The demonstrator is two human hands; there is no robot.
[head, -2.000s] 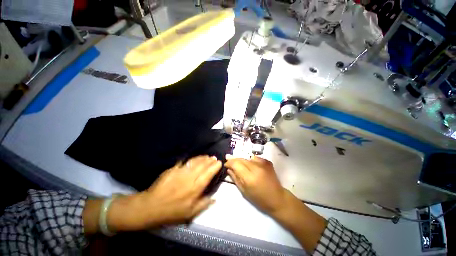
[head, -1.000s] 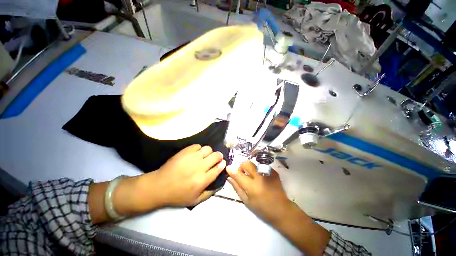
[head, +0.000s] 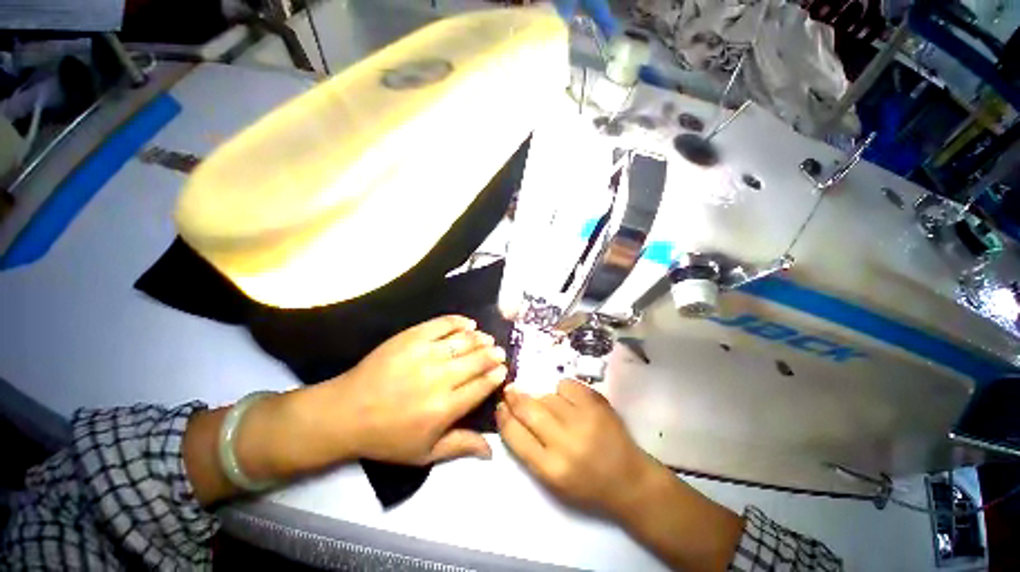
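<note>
The black garment piece (head: 319,341) lies on the white machine table, partly hidden by the lamp or guard and my hands. A dark flap of it sticks out below my left hand. My left hand (head: 431,385) lies on the cloth with its fingertips at the edge beside the presser foot (head: 539,313). My right hand (head: 576,436) is just right of it, its fingertips pinching the cloth edge below the foot. The sewing machine (head: 828,358) stands to the right, with its tension dial (head: 696,293) on the head.
A large pale yellow lamp or guard (head: 369,156) hangs close to the camera over the cloth. The machine table (head: 101,324) has a blue strip at left and a ruler-marked front edge. Light cloth (head: 783,56) is heaped behind the machine.
The black cloth has shifted, and a flap now shows below my left hand. Both hands remain near the foot. The lamp or guard appears larger and farther left than in the first frame.
</note>
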